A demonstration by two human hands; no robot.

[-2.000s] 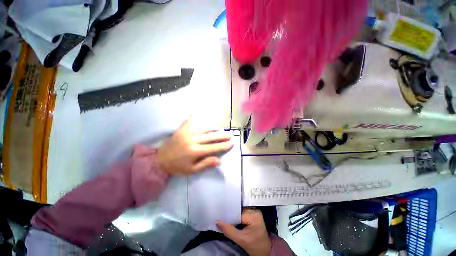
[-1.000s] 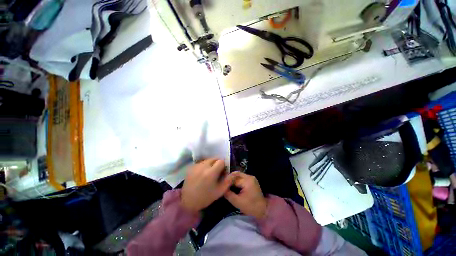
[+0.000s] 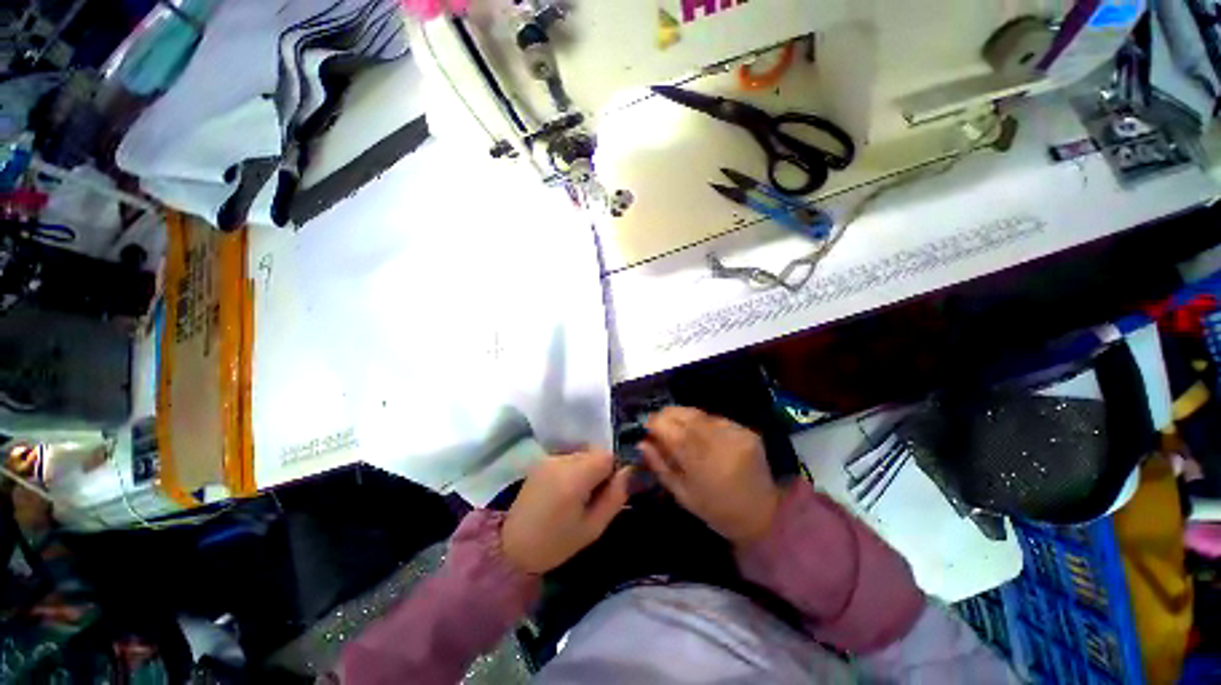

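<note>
A pale garment panel lies over the table left of the sewing machine, its right edge running from the presser foot area down to the lap. My left hand pinches the panel's lower right corner at the table's front edge. My right hand is close beside it, its fingertips bent at the same edge on a small dark piece, partly hidden by the fingers. A dark strip lies at the back left of the panel.
Black-handled scissors and blue snips lie on the machine bed. Layered cut pieces lie back left, an orange-edged brown strip at left. A blue basket and dark pieces are at lower right.
Two seconds ago my left hand lay flat on the panel and my right hand held its lower edge. Both hands are now together at its corner. The view has shifted, and scissors show.
</note>
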